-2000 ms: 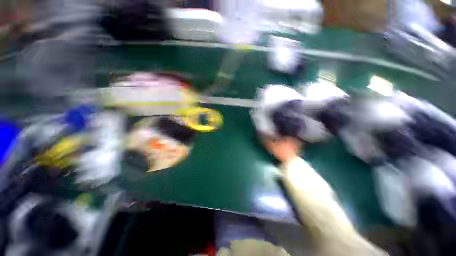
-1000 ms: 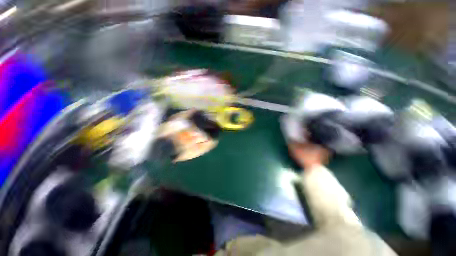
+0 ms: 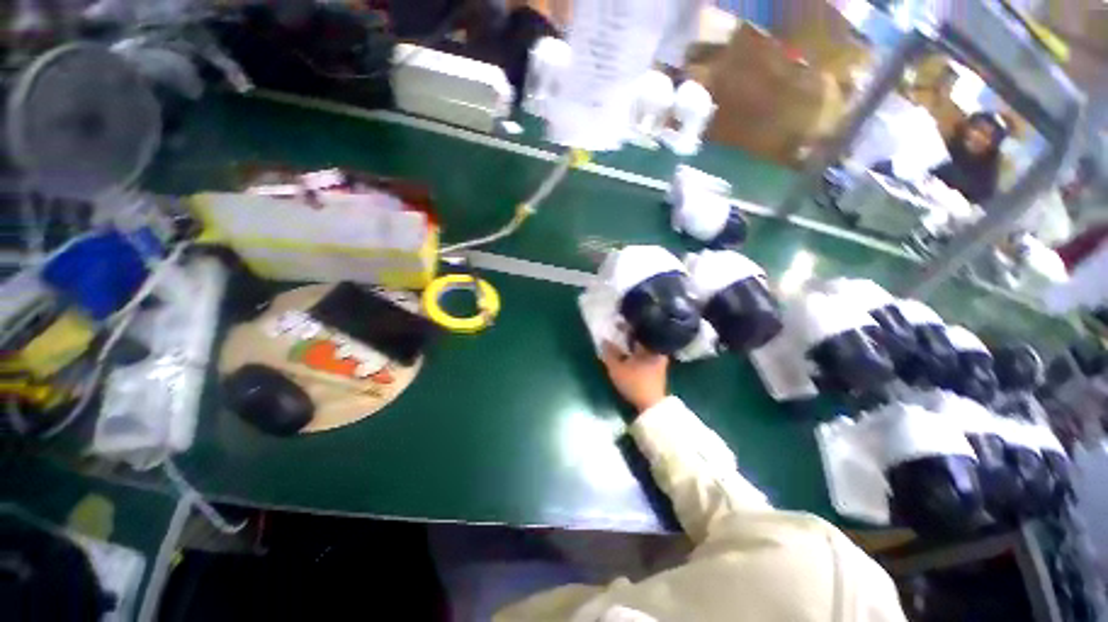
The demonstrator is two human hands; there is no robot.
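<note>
A white-and-black dome camera (image 3: 662, 312) stands on the green bench, its white back plate on the left and glossy black ball facing down and right. My right hand (image 3: 638, 374) is at the lower edge of its white plate, with fingers holding it there; the fingertips are partly hidden. A second dome camera (image 3: 740, 314) stands close beside it on the right. My left hand is out of the picture.
More cameras (image 3: 933, 474) stand in rows at right; another (image 3: 702, 204) is behind. At left are a yellow tape roll (image 3: 461, 322), parts box (image 3: 318, 247), round mat (image 3: 298, 389), mouse (image 3: 270, 400), phone (image 3: 372, 323), power strip (image 3: 156, 371) and fan (image 3: 83, 119). A person (image 3: 976, 156) is far right.
The view has swung and sharpened; the monitor colours at the left edge are gone and more camera rows show at right. My right hand remains at the same camera.
</note>
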